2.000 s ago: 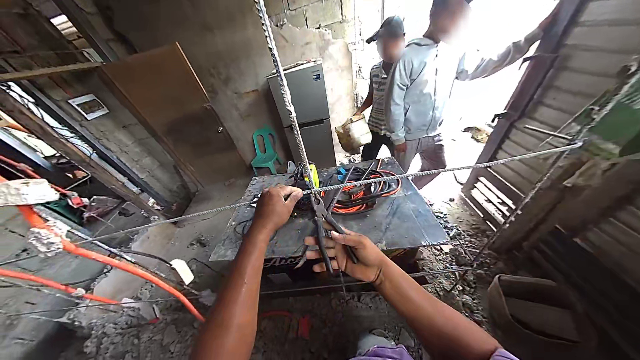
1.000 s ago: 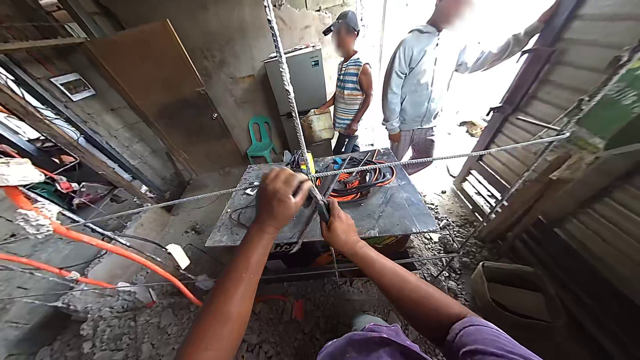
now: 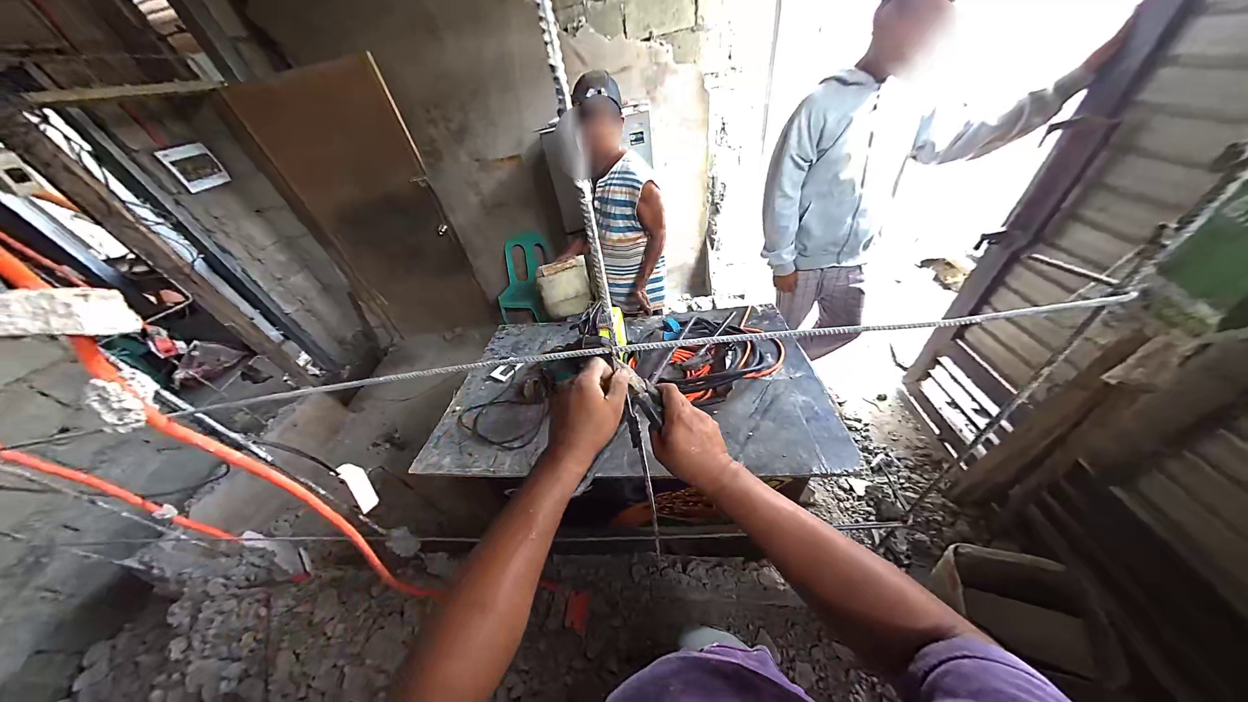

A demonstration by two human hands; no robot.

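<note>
Near the centre, a vertical steel rebar (image 3: 589,210) crosses a horizontal steel rebar (image 3: 468,365). My left hand (image 3: 587,414) is at the crossing, its thumb and fingertips pinched together just under the horizontal bar; what lies between them is too small to tell. My right hand (image 3: 690,437) is closed around the handles of pliers (image 3: 645,398), whose head reaches toward the crossing and is partly hidden by my fingers. Behind the bars, black and orange cables (image 3: 746,356) lie coiled on a dark table (image 3: 799,419).
A person in a striped top holds a pale container (image 3: 564,288) by a green plastic chair (image 3: 525,268). Another person in a grey hoodie (image 3: 829,175) stands at the doorway. Orange conduit (image 3: 263,473) curves at left. Rubble (image 3: 234,624) covers the floor; a sack-like container (image 3: 1024,595) stands lower right.
The pliers, upright and loosely held two seconds ago, are now gripped in my right hand at the crossing. The person in the striped top has turned and stands apart from the one in the hoodie.
</note>
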